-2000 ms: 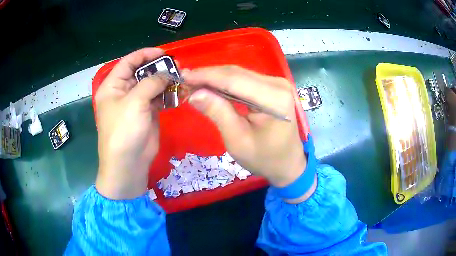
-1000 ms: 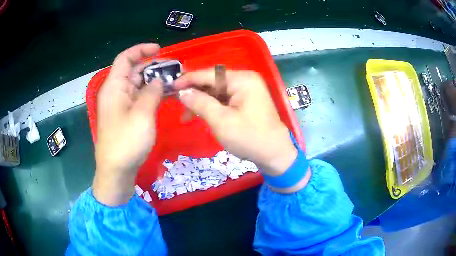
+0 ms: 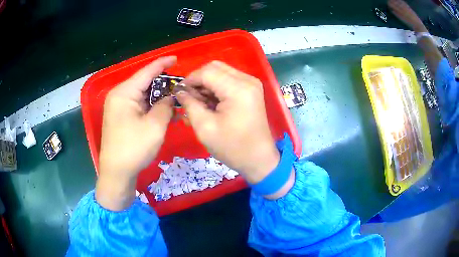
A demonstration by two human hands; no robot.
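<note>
My left hand (image 3: 133, 125) holds an open watch housing (image 3: 162, 89) above the red tray (image 3: 201, 46), its dark inside with white and gold bits facing up. My right hand (image 3: 229, 118) is at the housing's right side, thumb and fingertips pinched together against it. The tweezers are hardly visible; a dark blurred part shows between the right fingers, and I cannot tell how they are held. A heap of small white pieces (image 3: 188, 176) with bluish marks lies in the near part of the tray.
Other housings lie left of the tray (image 3: 52, 145), right of it (image 3: 293, 95) and on the dark belt (image 3: 190, 17). A yellow tray (image 3: 367, 75) with clear packs (image 3: 400, 125) stands at right. Another person's arm (image 3: 428, 47) reaches over the rail. A small box (image 3: 7, 153) is at the left edge.
The housing has turned and come slightly lower. The long silver tweezers seen earlier across the right hand no longer show clearly. Another person's arm has come in at the upper right.
</note>
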